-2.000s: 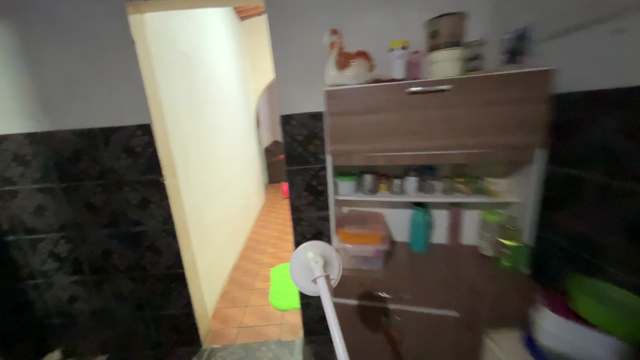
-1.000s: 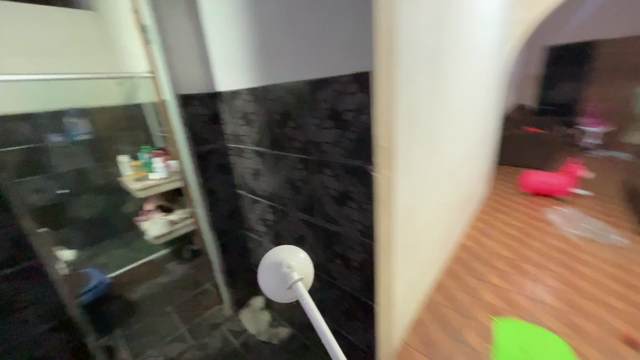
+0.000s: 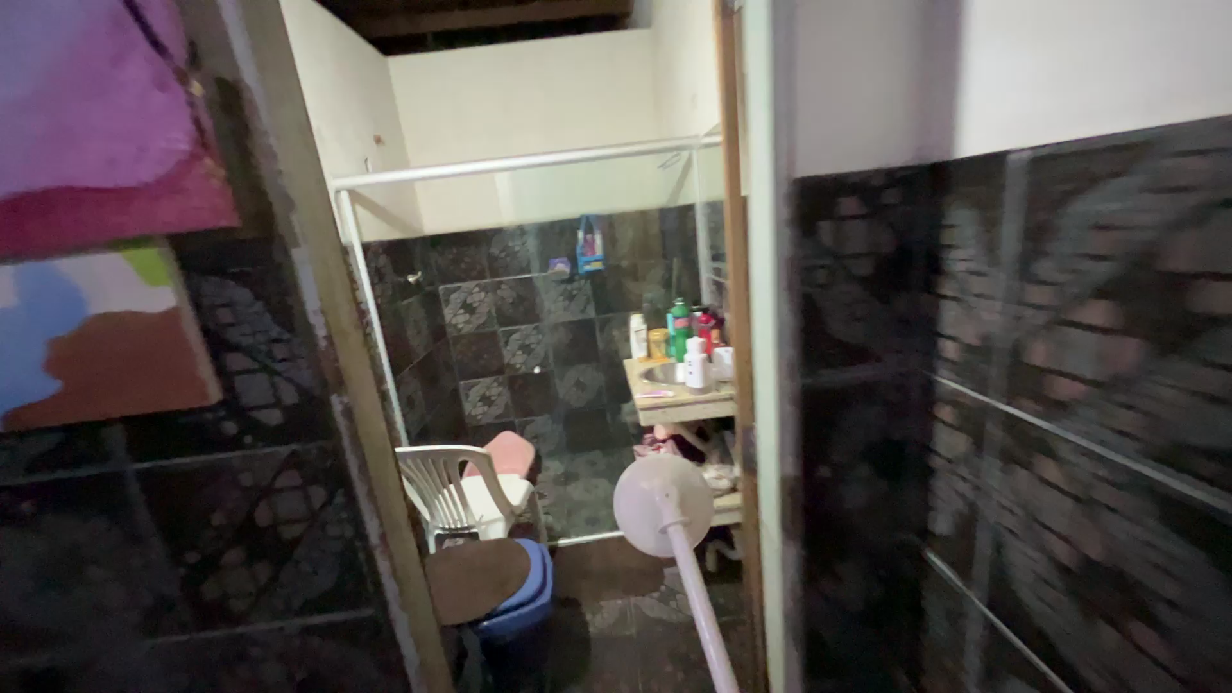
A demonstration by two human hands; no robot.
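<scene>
A pale round disc [image 3: 664, 505] on a thin pale pole [image 3: 705, 616] rises from the bottom edge, right of the middle. No hand shows, so what holds the pole is hidden below the view. Behind the disc, through a doorway, stands a stone washbasin counter [image 3: 688, 412] with several bottles on it, a green bottle [image 3: 681, 330] and a white bottle [image 3: 696, 364] among them. Cloths and other items fill the shelf under it.
A wooden door frame [image 3: 332, 385] flanks the doorway at left. Inside are a white plastic chair [image 3: 500, 500], a blue bin [image 3: 525, 602] with a brown round top, and a glass shower screen with a metal rail [image 3: 539, 162]. Dark tiled wall [image 3: 1088, 385] stands at right; painted panels [image 3: 106, 337] hang at left.
The view has swung far left, from a kitchen cabinet and a corridor to the bathroom doorway. The disc and pole remain in front, low in the view.
</scene>
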